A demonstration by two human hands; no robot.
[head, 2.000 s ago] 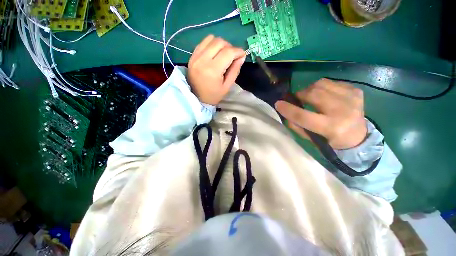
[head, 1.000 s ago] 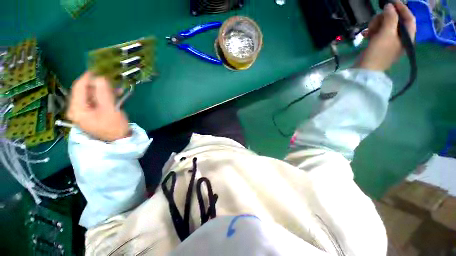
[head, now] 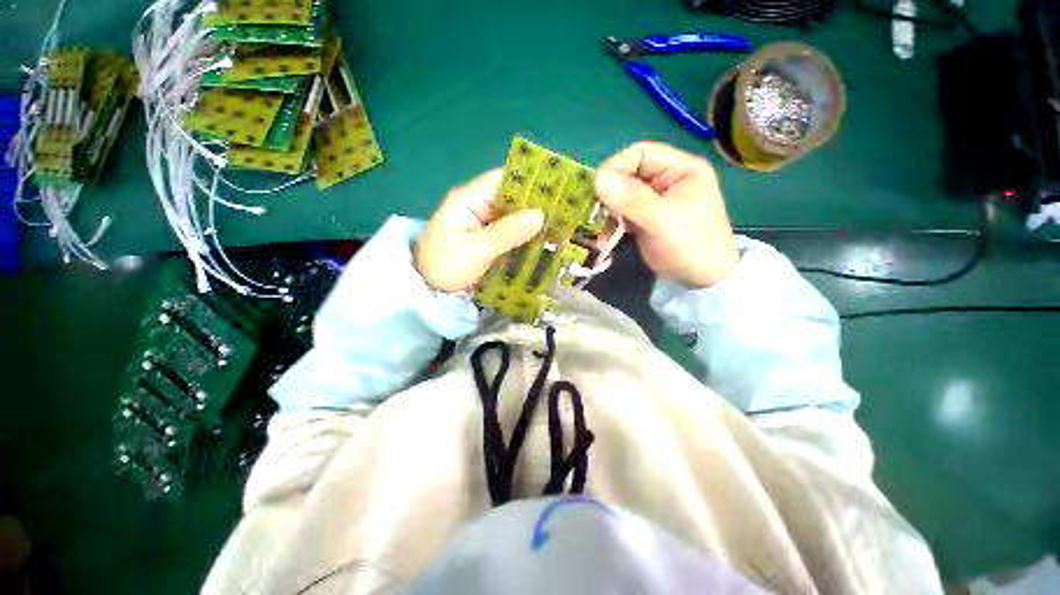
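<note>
A circuit board is held up in front of my chest, tilted, with its yellow component side facing up. My left hand grips its left edge, thumb on top. My right hand is at the board's upper right, its fingertips pinched on white lead wires beside the notched edge. The wires loop down along that edge. Whether the right fingertips also touch the board cannot be told.
A stack of wired boards with white leads lies at upper left, another wired group farther left. Blue-handled side cutters touch a round tub. A black unit stands far right; dark green boards lie below the bench edge.
The board has moved from the left to in front of my chest. My right hand has come back from the far right, let go of the black-handled tool and taken the white leads.
</note>
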